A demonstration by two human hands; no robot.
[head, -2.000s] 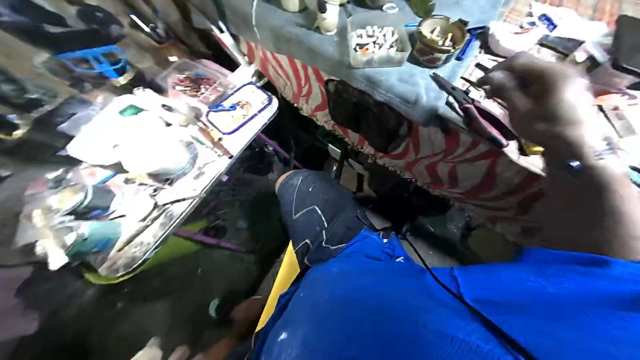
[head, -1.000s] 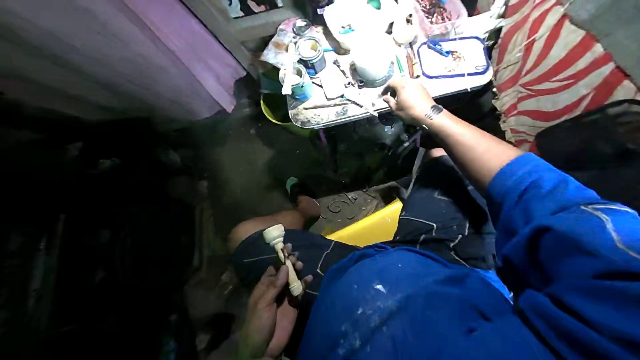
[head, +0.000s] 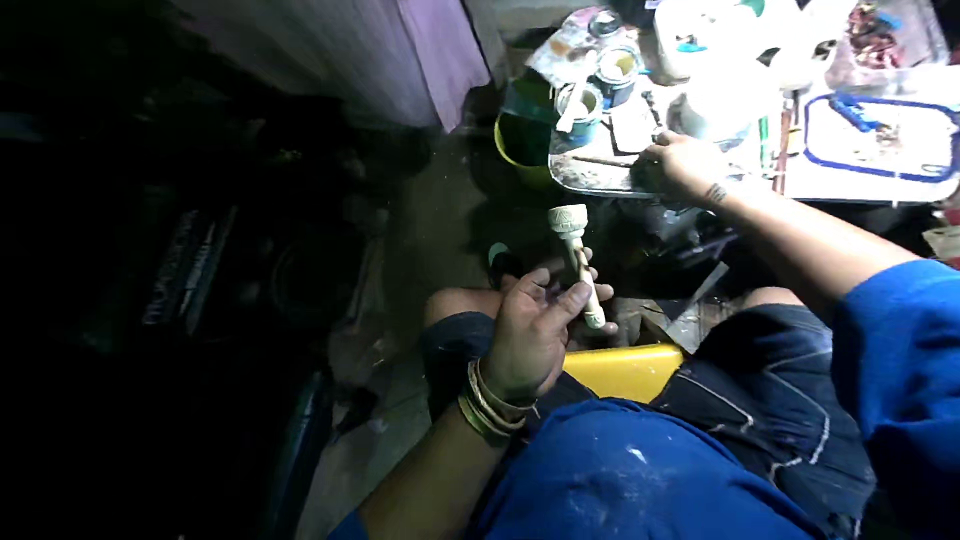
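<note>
My left hand (head: 544,322) holds a cream-coloured carved pipe-like piece (head: 577,262), its wide patterned bowl end up and its narrow stem between thumb and fingers. At the near edge of the small white table, my right hand (head: 679,165) reaches down with its fingertips bunched; a thin dark stick or brush (head: 604,161) lies at them, and whether they grip it is unclear. Just beyond stand a jar with a pale stick across its mouth (head: 580,116) and a second open jar (head: 618,71). A white block or card (head: 632,126) lies beside the jars.
A blue-rimmed tray (head: 885,169) with small bits sits at the table's right, below a clear plastic box (head: 892,64) of reddish pieces. A yellow-rimmed bucket (head: 525,161) stands left of the table. Yellow seat edge (head: 626,371) shows between my legs. A purple cloth (head: 442,60) hangs behind.
Two seconds ago one hand was over the other table by the pliers; since one second ago my right hand is at the small table. My left hand now holds the carved piece more upright.
</note>
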